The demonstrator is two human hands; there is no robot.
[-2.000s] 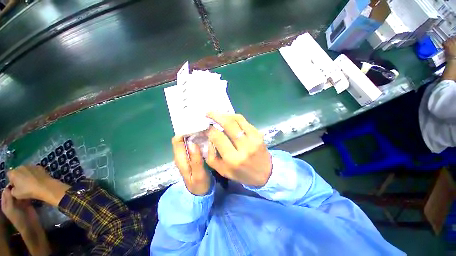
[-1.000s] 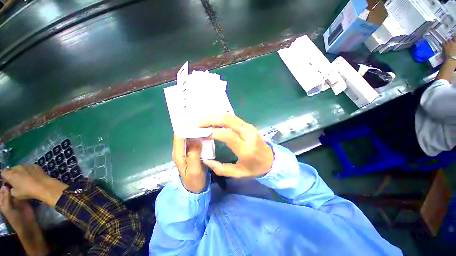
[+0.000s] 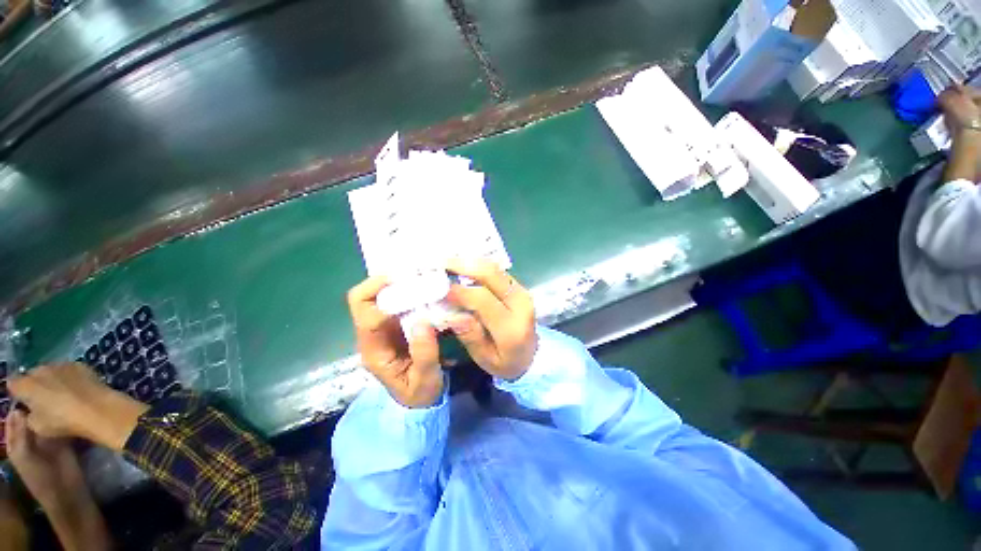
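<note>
A pile of white leaflets [image 3: 428, 215] lies on the green bench in front of me, with one flap standing up at its far left corner. My left hand [image 3: 394, 342] and my right hand [image 3: 497, 321] are close together at the pile's near edge. Between their fingertips they hold a small white folded leaflet [image 3: 415, 293]. Its print is washed out by glare, and the number of layers cannot be told.
A long white bundle [image 3: 658, 135] and a slim white box [image 3: 769, 172] lie right of the pile, beside a black item. A blue-white carton [image 3: 742, 48] and stacked white cartons [image 3: 861, 48] stand far right. Neighbours' arms are at both sides; a clear tray [image 3: 204, 339] with black parts is left.
My right hand has moved left and closed in on my left hand. The small white piece, earlier upright at my left fingers, is now held between both hands. The right neighbour's hand has shifted slightly.
</note>
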